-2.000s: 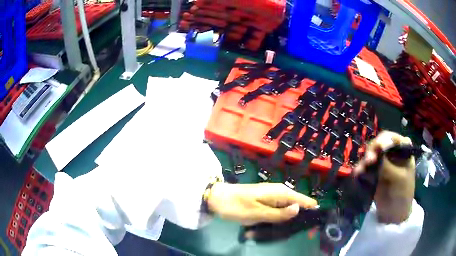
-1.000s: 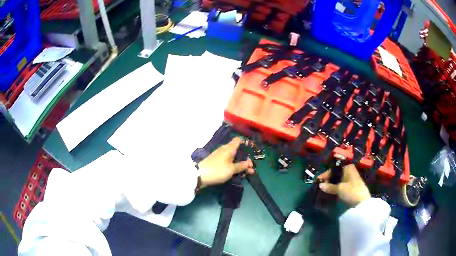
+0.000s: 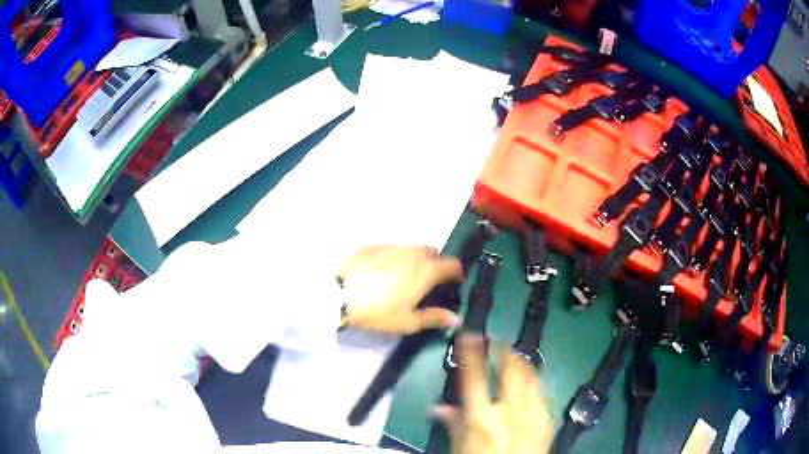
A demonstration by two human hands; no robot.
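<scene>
Several black smartwatches lie in a row on the dark green bench mat, straps lengthwise; one near the front has a shiny screen. My left hand is closed around the upper part of a smartwatch whose strap slants down over a white sheet. My right hand is blurred and cut off by the bottom edge. It lies over another watch in the row, and whether it grips it cannot be told. More watches lie across the orange-red tray behind.
Large white paper sheets cover the bench at left and centre. A tape roll and small paper scraps lie at right. A calculator is on the left stand. Blue crates stand behind.
My view has shifted, so the tray appears farther right. My left hand has a watch over the paper. My right hand has moved from the tray's front edge leftward and nearer. The white square is gone from view.
</scene>
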